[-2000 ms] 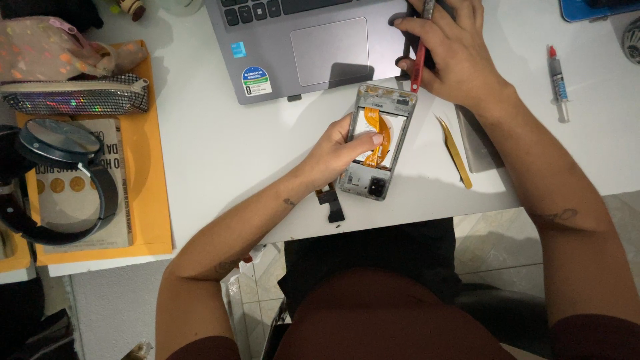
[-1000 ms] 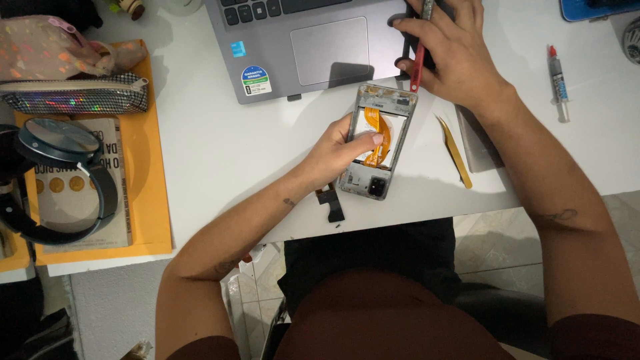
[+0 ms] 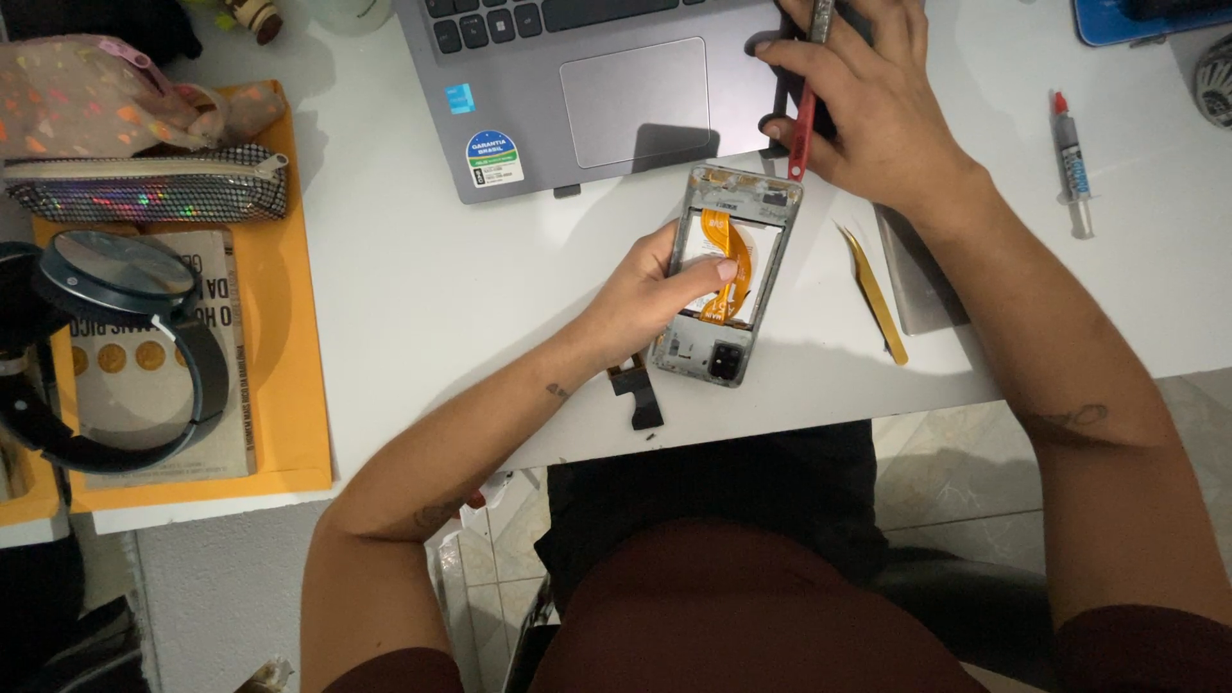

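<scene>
My left hand holds an opened smartphone by its left side, thumb resting on the orange flex cables over the battery. The camera module is at the phone's lower end. My right hand is at the laptop's right front corner, fingers spread around a red-handled tool with a metal upper part; its lower end is close to the phone's top right corner. A black flex part lies just below my left hand. Gold tweezers lie right of the phone, beside a grey flat panel.
A laptop stands at the back. On the left, headphones and a book lie on a yellow envelope, with a sparkly pencil case behind. A red-tipped syringe lies at the right, below a blue tray.
</scene>
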